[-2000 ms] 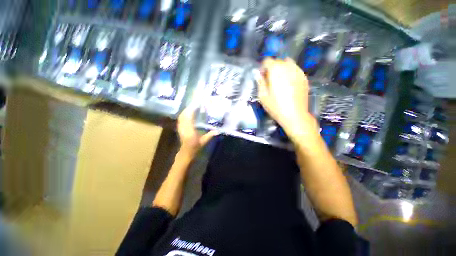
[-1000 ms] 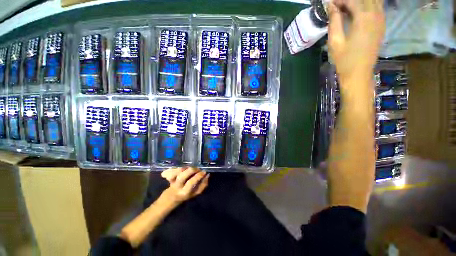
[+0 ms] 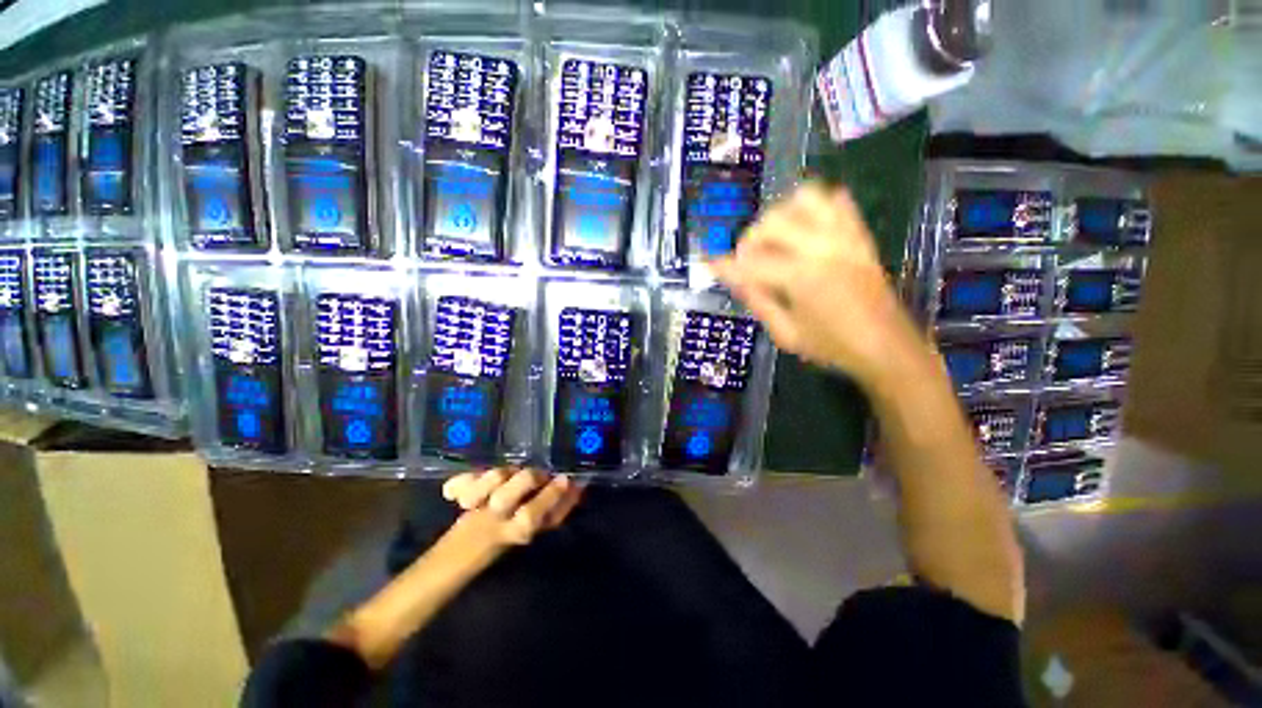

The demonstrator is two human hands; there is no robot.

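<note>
A clear blister tray (image 3: 533, 270) holds keypad phones in two rows, each dark with a blue-printed screen half and white-marked keys. My right hand (image 3: 796, 277) is over the tray's right side, fingers curled, fingertips by the lower end of the upper right phone (image 3: 723, 152). A small white patch shows at these fingertips; I cannot tell if it is a held wipe or glare. My left hand (image 3: 512, 502) is at the tray's front edge, fingers bent and close together; I cannot tell if they grip the rim.
Another filled tray (image 3: 152, 235) adjoins at left. A white-labelled bottle (image 3: 886, 69) lies tilted at the upper right beside a translucent plastic bag (image 3: 1107, 69). Filled trays (image 3: 1059, 325) are lower at right. An open carton's flap (image 3: 139, 567) is at lower left.
My right hand has moved from the bottle down and left to the tray's right side. My left hand stays at the front edge. The view has shifted slightly.
</note>
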